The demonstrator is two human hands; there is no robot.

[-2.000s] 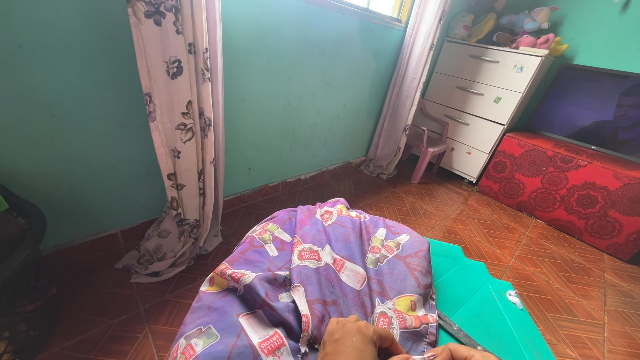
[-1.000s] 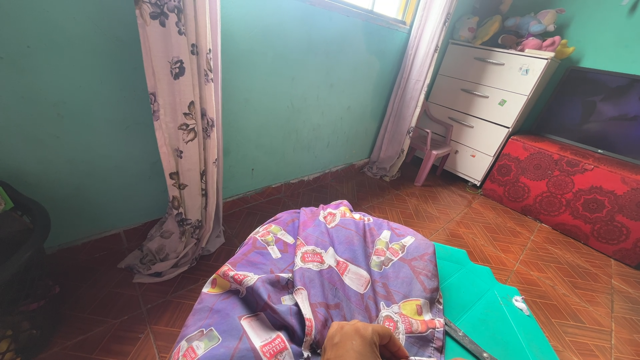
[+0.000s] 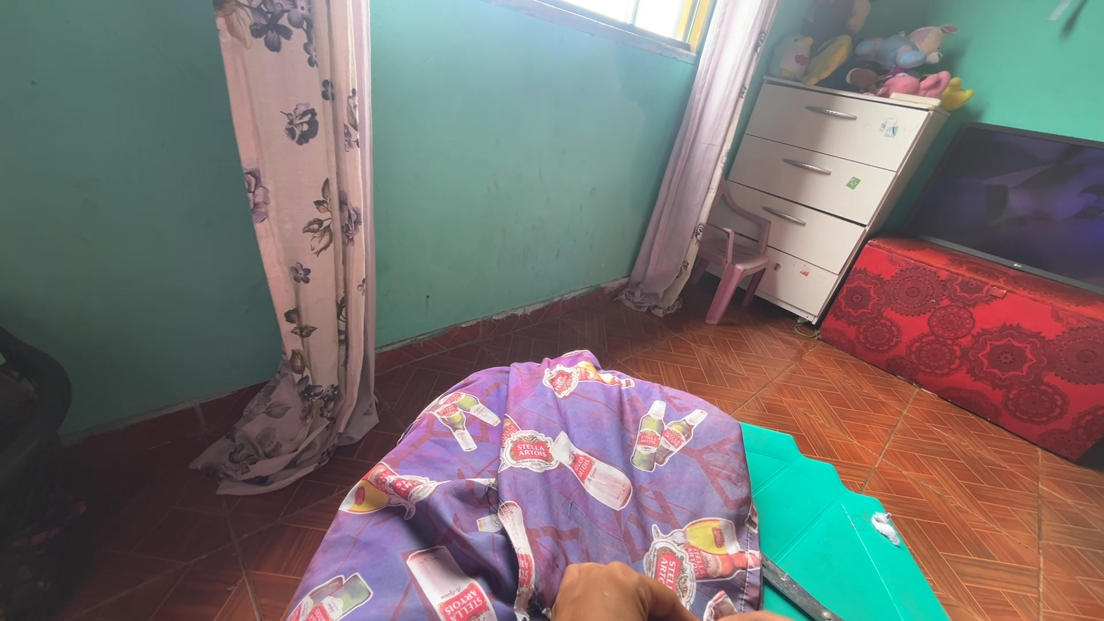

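My left hand (image 3: 617, 593) rests on a purple printed cloth (image 3: 595, 466) at the bottom edge. Its knuckles are bent and its fingertips are hidden. Of my right hand (image 3: 757, 616) only a sliver shows just to the right, cut off by the frame. A small fold of the cloth stands up between the hands. The cloth lies draped in front of me and partly covers a teal green sheet or board (image 3: 828, 509) with a stepped edge. A narrow dark flat strip (image 3: 798, 589), perhaps metal, lies across the green thing beside the cloth's hem.
A white scrap (image 3: 885, 528) lies on the green thing. Beyond are the tiled floor (image 3: 957, 483), floral curtains (image 3: 302, 259), a small pink chair (image 3: 733, 259), a white chest of drawers (image 3: 815, 172) bearing stuffed toys, and a television (image 3: 1018, 207) on a red patterned cover (image 3: 957, 336).
My right hand, out of sight one second ago, shows again as a sliver at the bottom edge. The left hand stays on the cloth.
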